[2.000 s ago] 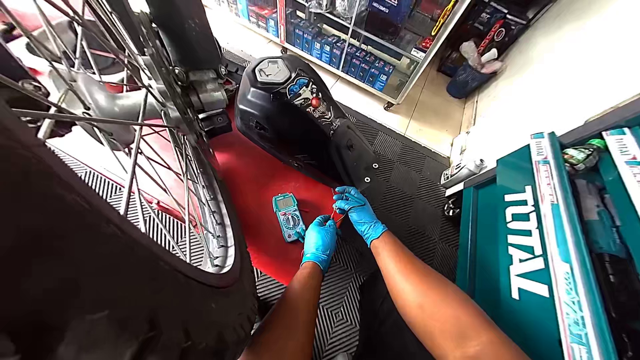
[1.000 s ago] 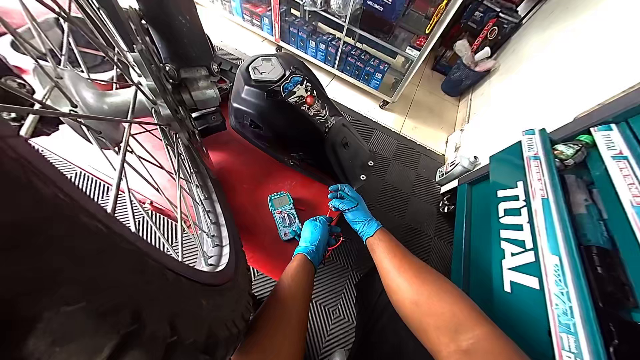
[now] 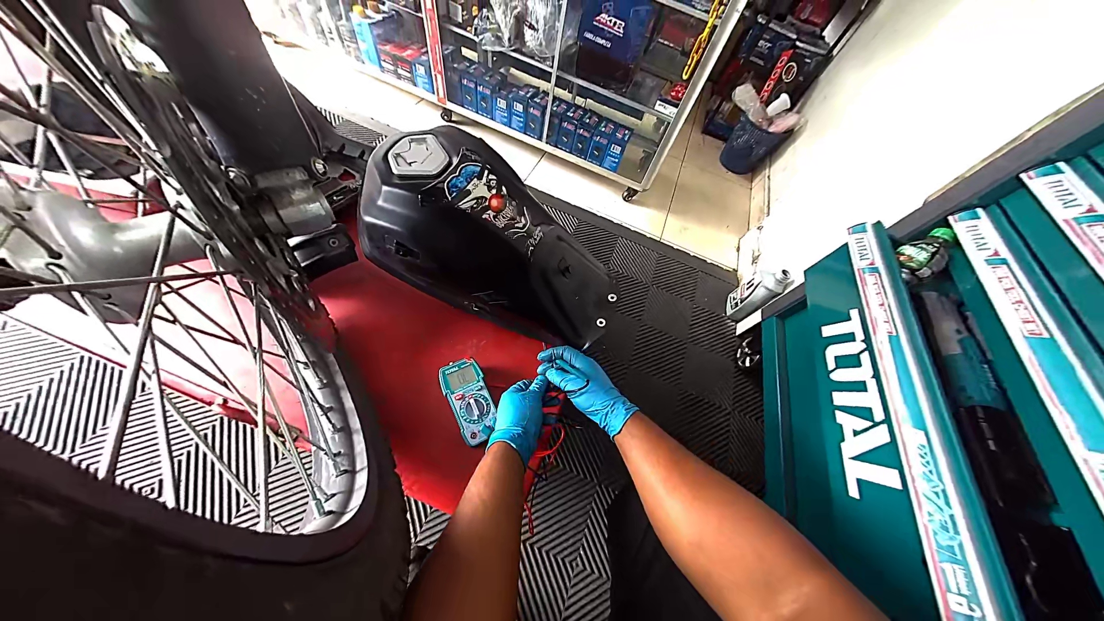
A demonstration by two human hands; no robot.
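Both hands wear blue gloves and meet over the lower right of a red mat [image 3: 392,345]. My left hand [image 3: 520,418] is closed on red test leads [image 3: 552,431], whose loops hang below it. The fingertips of my right hand [image 3: 586,388] touch those of the left, pinching something too small to make out, perhaps a probe tip. A teal digital multimeter [image 3: 467,402] lies face up on the mat, just left of the left hand. Beyond the hands a black motorcycle fuel tank [image 3: 448,224] rests partly on the mat, a red ball-like thing [image 3: 497,203] on its decorated side.
A spoked motorcycle wheel [image 3: 341,457] fills the left side. At the right stands a teal tool chest [image 3: 828,414] with open drawers. A grey bottle [image 3: 759,293] stands beside it. Farther off are a glass display case [image 3: 595,86] and a blue waste basket [image 3: 749,145].
The right hand's fingers have drawn in close to the left hand's fingertips. The multimeter and the fuel tank stay in place on the mat.
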